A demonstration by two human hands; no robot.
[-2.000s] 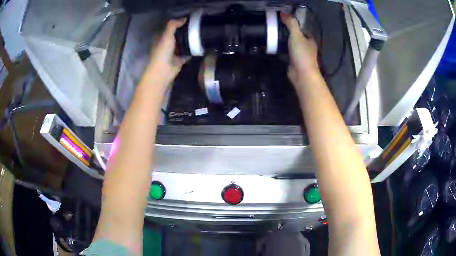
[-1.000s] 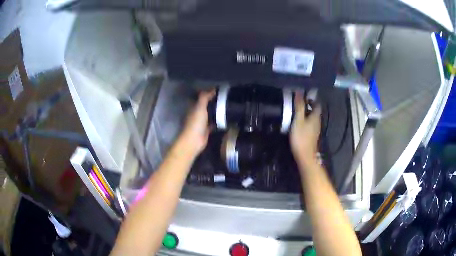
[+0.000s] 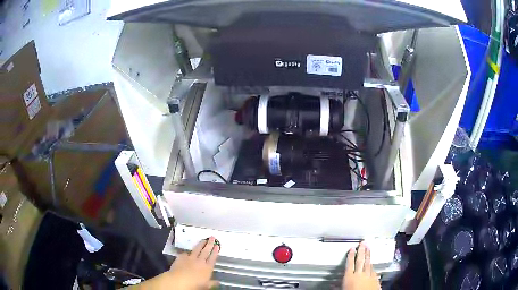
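The black headphones lie in the open chamber of the white shield box, below a black test fixture with two white rings. The lid is raised, with a black inner panel under it. My left hand lies on the front ledge over the left green button, a sliver of which shows. My right hand lies on the ledge at the right, where the right button is hidden. Both hands hold nothing, fingers close together. The red button is between them.
Cardboard cartons stand at the left, above a black bin. Many black headphones lie at the right. Upright light bars flank the box front. Thin cables run at the right inside the chamber. Blue crates are behind at the right.
Both hands have left the fixture and moved down to the front ledge. The view has shifted, showing more of the box and lid. The headphones remain in the chamber.
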